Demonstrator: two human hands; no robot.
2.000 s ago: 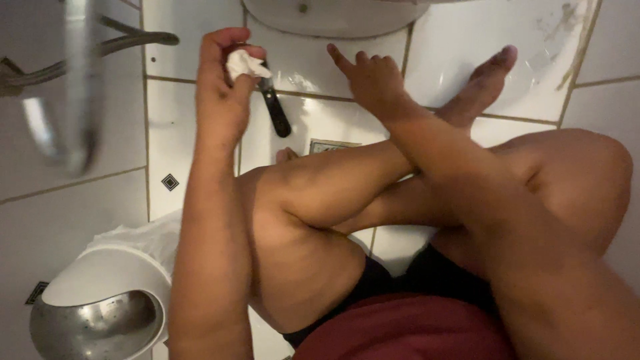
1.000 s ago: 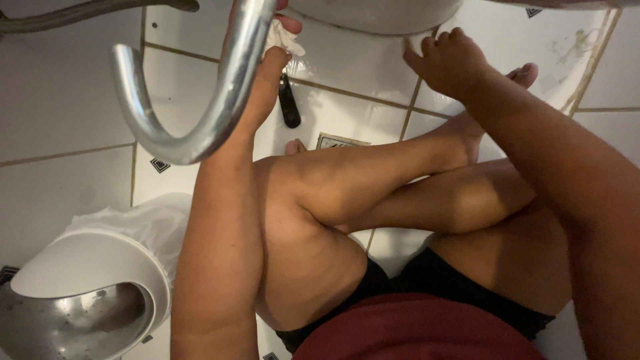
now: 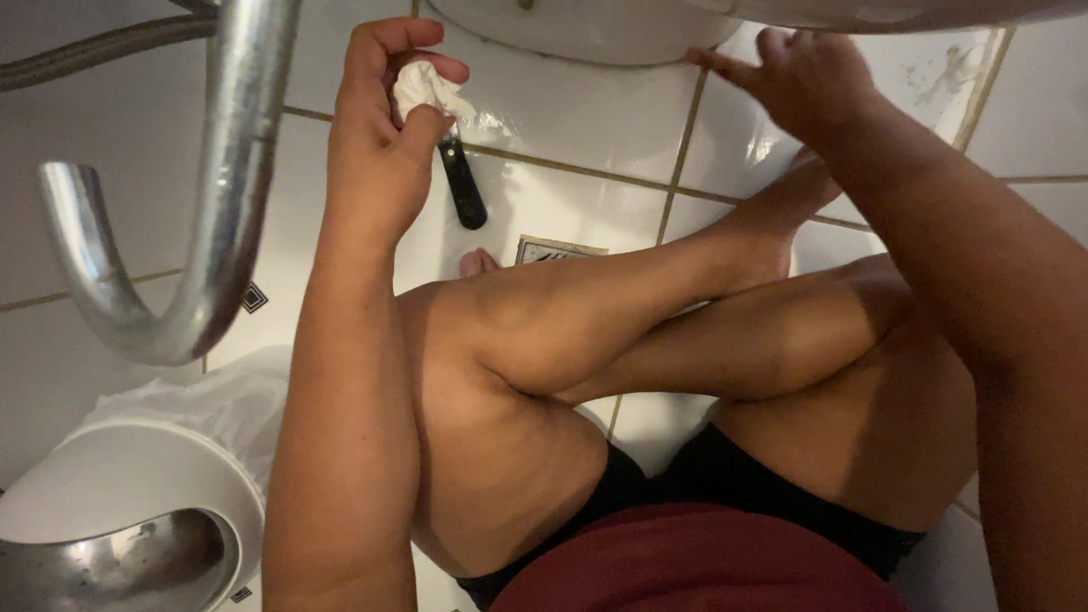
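Between the thumb and fingers of my left hand [image 3: 387, 119] is a crumpled white wad, perhaps tissue [image 3: 425, 92]. Just below it a black-handled tool, perhaps a knife [image 3: 463, 185], lies on the tiled floor; its far end is hidden by the wad and the hand. My right hand [image 3: 807, 81] is at the upper right, a finger extended to the lower edge of the white ceramic base [image 3: 586, 30]. Whether that fingertip touches the base cannot be told. The other fingers are bent, and no object shows in them.
A curved metal drain pipe [image 3: 191, 280] hangs close on the left, with a braided hose [image 3: 110, 51] behind it. A lined white bin [image 3: 161, 459] with a metal swing lid stands at lower left. My crossed legs are over the tiles, beside a floor drain [image 3: 557, 249].
My right hand has moved right along the ceramic base. My left hand keeps the white wad, which the pipe partly hid one second ago. The view has shifted.
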